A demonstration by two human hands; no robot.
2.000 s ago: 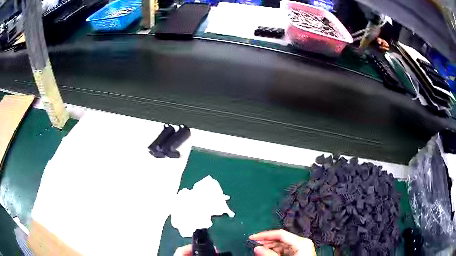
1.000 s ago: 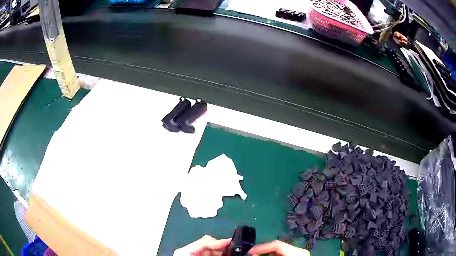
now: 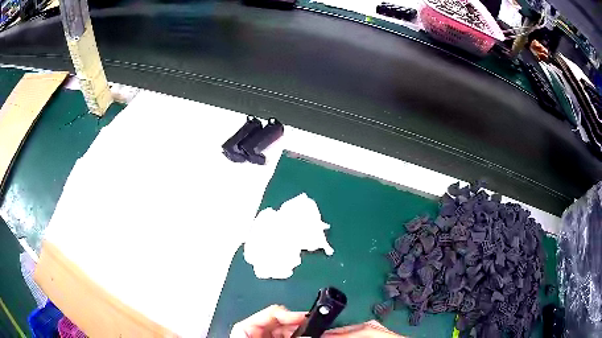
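Observation:
A glossy black housing [image 3: 322, 313] is held upright and tilted at the bottom edge, its open end up. My left hand [image 3: 269, 322] grips it from the left. My right hand [image 3: 367, 329] is at its right side, mostly cut off by the bottom edge; whether it grips the housing or a small pad is hidden. Two black housings [image 3: 253, 140] lie side by side on the white sheet [image 3: 158, 198], near its far right corner. A heap of dark grey rubber pads [image 3: 472, 257] lies to the right. A crumpled white piece [image 3: 284, 237] lies mid-bench.
The conveyor belt [image 3: 297, 79] runs beyond the bench, with a pink basket [image 3: 462, 30] across it. A tape-wrapped post [image 3: 89, 72] stands at the left. Cardboard [image 3: 86, 290] shows under the white sheet. A clear plastic bag [image 3: 582, 257] is at far right. A person's hand [image 3: 539, 49] shows at upper right.
The view has tilted down and shifted left. My hands, apart at first, have come together at the black housing, which now shows its open end.

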